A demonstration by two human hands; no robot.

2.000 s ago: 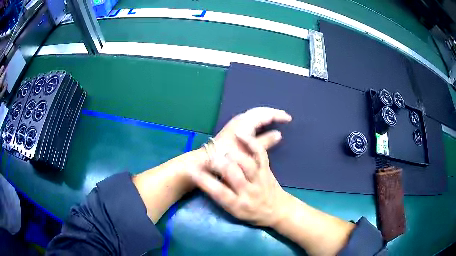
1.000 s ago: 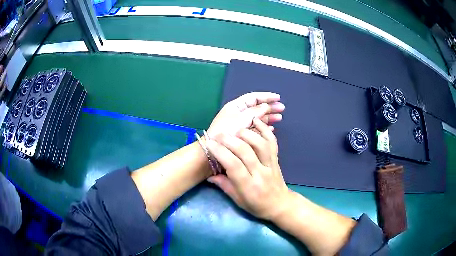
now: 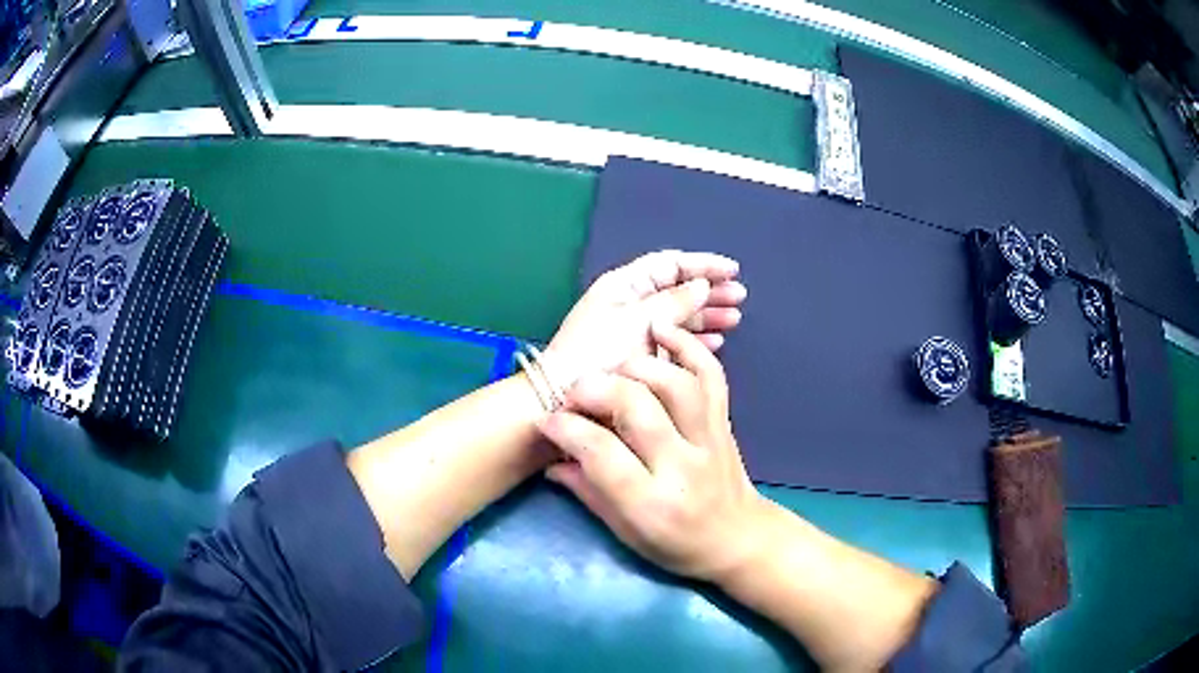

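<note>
My left hand [image 3: 644, 302] is palm up over the left edge of the black mat [image 3: 815, 329], with its fingers loosely bent and nothing visible in it. A thin bracelet [image 3: 537, 377] is around my left wrist. My right hand [image 3: 664, 454] lies across the left palm and wrist, its fingertips near the bracelet, and no part shows in it. The right hand hides part of the left palm. Neither hand touches a plate or a round part.
A tall stack of filled plates [image 3: 82, 289] stands at left. A loose round part [image 3: 941, 370] is on the mat beside a shallow black tray [image 3: 1124, 381] with round parts [image 3: 1023, 301]. A brown block [image 3: 1030, 526] is below, a pale metal strip [image 3: 838, 136] at the mat's far edge.
My left hand has turned palm up and its fingers have come closer together. My right hand has moved from rubbing over it to resting across its palm and wrist. The parts have not moved.
</note>
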